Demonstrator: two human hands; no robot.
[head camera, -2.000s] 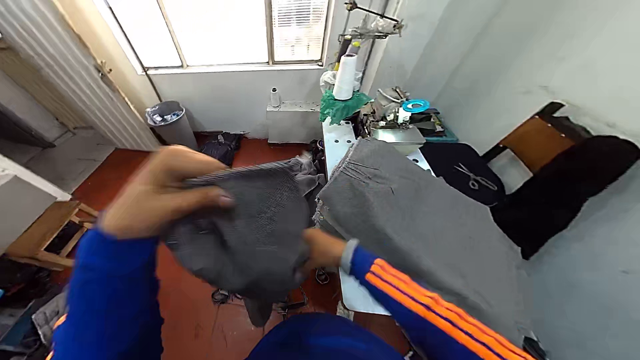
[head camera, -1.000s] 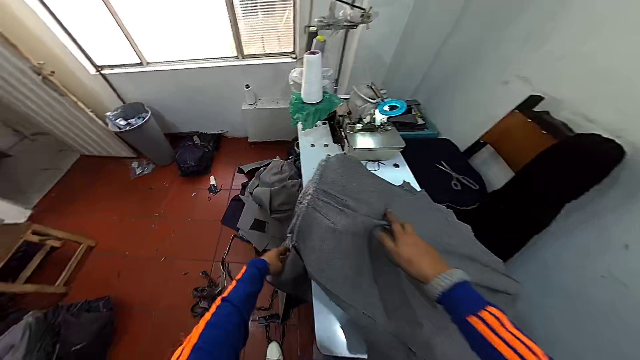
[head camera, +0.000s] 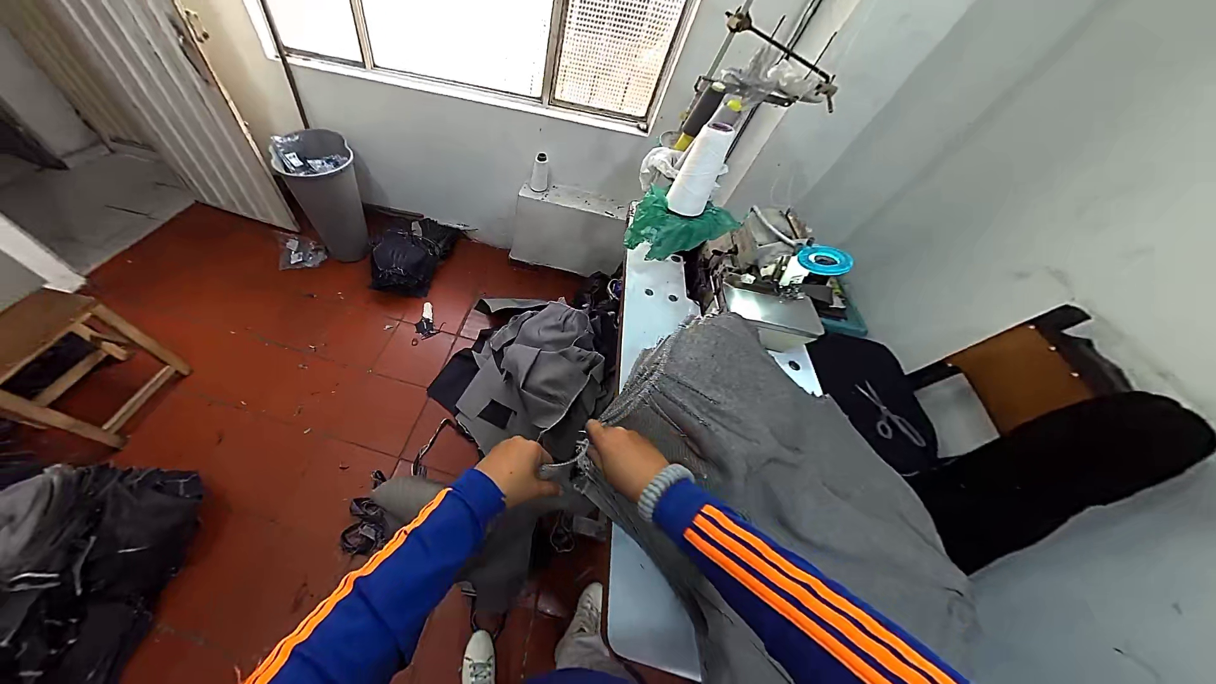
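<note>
Grey fabric (head camera: 760, 427) lies draped over the white sewing-machine table (head camera: 651, 608) and hangs past its left edge. My left hand (head camera: 518, 470) grips a frayed edge of grey cloth just off that table edge. Close beside it on the right, my right hand (head camera: 627, 461) pinches the gathered, frayed border of the draped fabric. A short stretch of cloth edge spans the gap between both hands. Behind the fabric stands a sewing machine (head camera: 774, 309), partly covered. Below and beyond my hands, more grey cloth pieces (head camera: 546, 366) are heaped.
A white thread cone (head camera: 701, 171) stands on green plastic at the table's far end. Scissors (head camera: 891, 418) rest on a dark cushion at right, near a chair (head camera: 1021, 375). At left are a grey bin (head camera: 328, 199), a wooden stool (head camera: 142, 380) and dark bundled fabric (head camera: 85, 560).
My right hand has left the top of the draped fabric and come to its left border beside my left hand. The cloth piece held up two seconds ago is lowered.
</note>
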